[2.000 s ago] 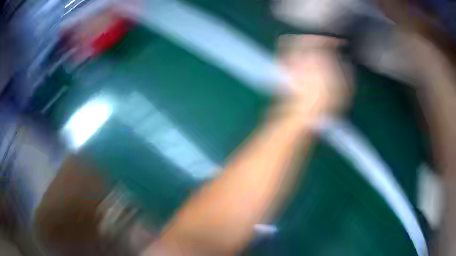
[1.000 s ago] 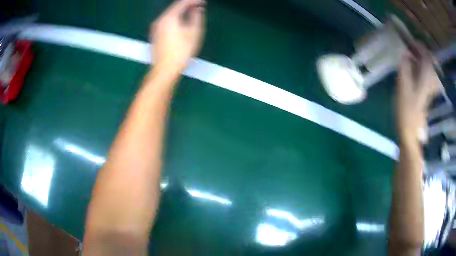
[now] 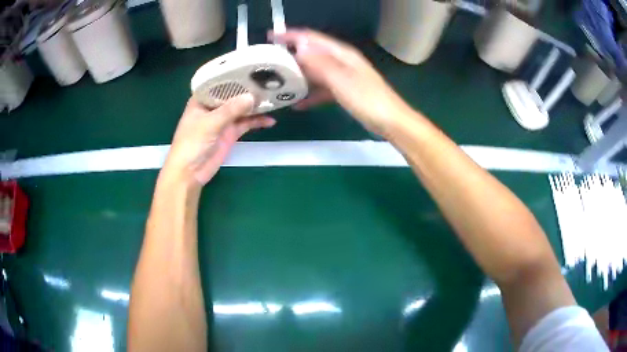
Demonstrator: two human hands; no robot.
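Note:
An off-white oval humidifier top is held above the green bench at the upper middle. Its face with the small-hole grille and round openings is towards me. Two white tubes extend from its far side towards the top edge. My left hand grips the near edge, thumb on the face. My right hand is at its right side, slightly blurred, fingers by the base of the right tube. Whether these fingers touch the tube or top is unclear.
Beige tanks stand along the far side, with more at the upper right. Another top with tubes lies at the right. White tubes are piled at the right edge. A red tray is at the left edge. A white stripe crosses the bench.
The view has swung and steadied. A tubed top is now in my left hand, which was apart from any top. My right hand has come from the far right to beside it.

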